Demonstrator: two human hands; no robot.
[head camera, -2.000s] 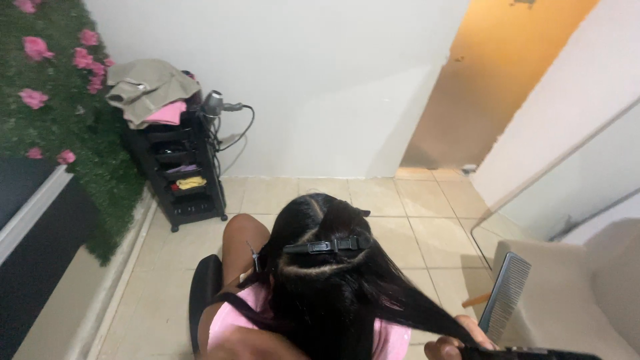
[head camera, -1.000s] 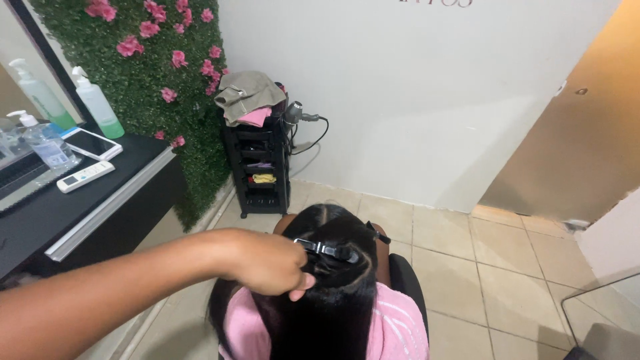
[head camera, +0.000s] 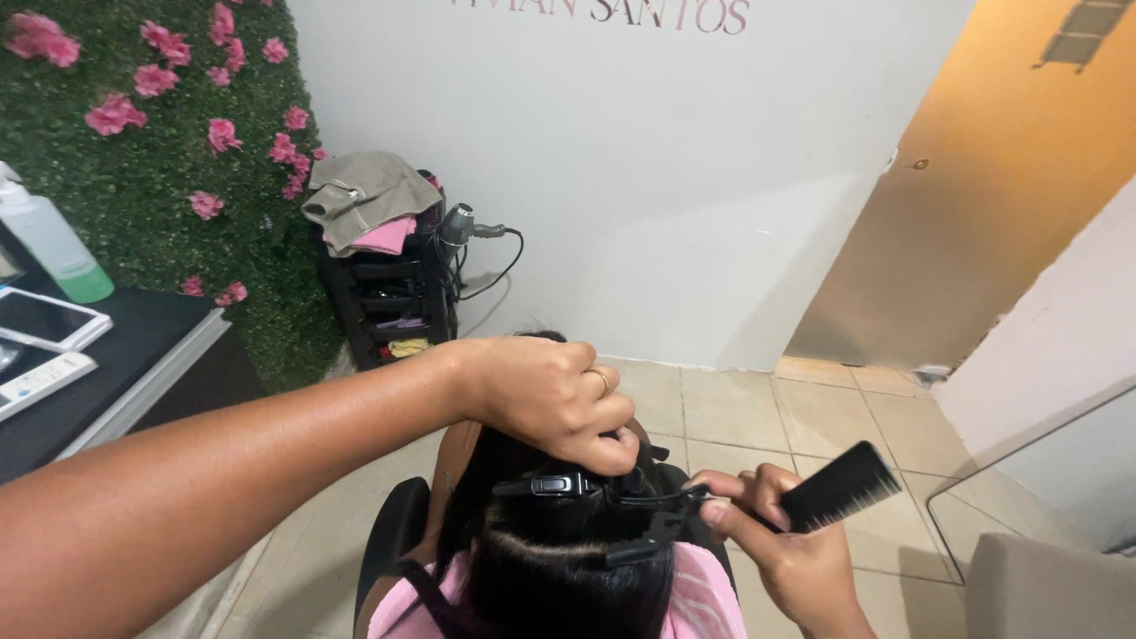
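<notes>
A seated person's dark hair (head camera: 568, 586) is parted across the back of the head. My left hand (head camera: 559, 399), a ring on one finger, closes on hair at the top of the head. My right hand (head camera: 772, 532) pinches one end of a black hair clip (head camera: 652, 501) between thumb and forefinger; its jaws are spread at the hair. In the same hand a black comb (head camera: 843, 488) sticks out to the right. Another black clip (head camera: 550, 485) lies across the hair below my left hand. A pink garment or towel (head camera: 701, 595) covers the person's shoulders.
A black shelf cart (head camera: 390, 293) holds cloths, with a hair dryer (head camera: 457, 226) at its side. On the left, a dark counter (head camera: 169, 311) bears a pump bottle (head camera: 58, 240), a phone (head camera: 53, 318) and a remote control (head camera: 40, 383). A beige chair (head camera: 1047, 586) stands at lower right.
My right hand has come into view with the comb and the spread clip, unseen one second ago. My left hand stays at the top of the head.
</notes>
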